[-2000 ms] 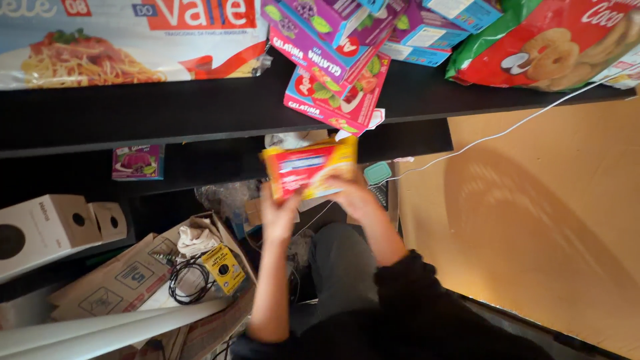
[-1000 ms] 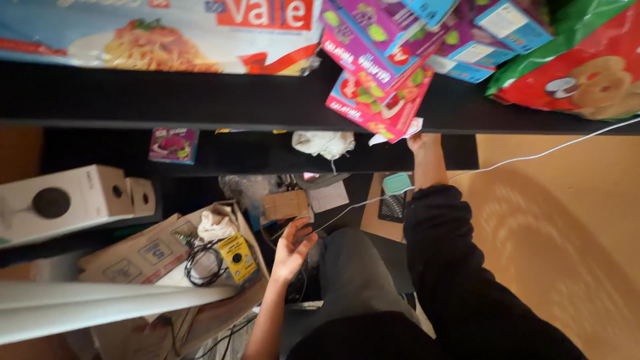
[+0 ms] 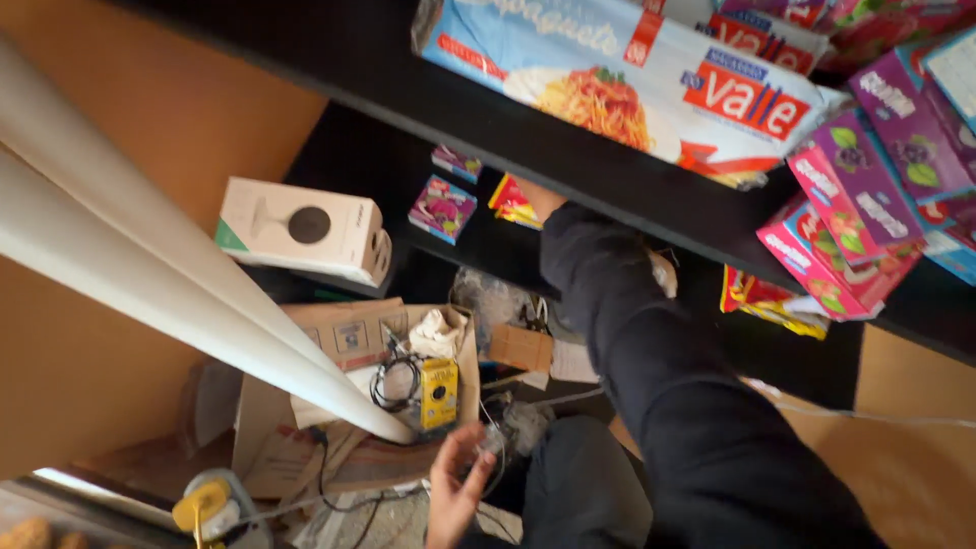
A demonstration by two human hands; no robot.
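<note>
My right hand (image 3: 540, 200) reaches onto the lower black shelf under the upper one, its fingers mostly hidden, beside a red and yellow packet (image 3: 515, 203); whether it grips the packet does not show. Left of it on that shelf lie a purple gelatin box (image 3: 443, 209) and a smaller purple box (image 3: 456, 163). My left hand (image 3: 460, 476) hangs low in the middle, fingers apart, holding nothing. Another red and yellow packet (image 3: 774, 303) sits at the right, partly under the upper shelf's edge.
On the upper black shelf (image 3: 366, 99) are spaghetti packs (image 3: 610, 99) and stacked gelatin boxes (image 3: 846, 221). A white product box (image 3: 301, 229) stands at the left. Below are a cardboard box (image 3: 358, 324) with cables and a yellow box (image 3: 438, 393), long white tubes (image 3: 191, 305), and a white cord (image 3: 877, 418).
Two seconds ago both hands held a red and yellow packet; one second ago the left was free. The right hand has since moved left onto the lower shelf. The view has swung left.
</note>
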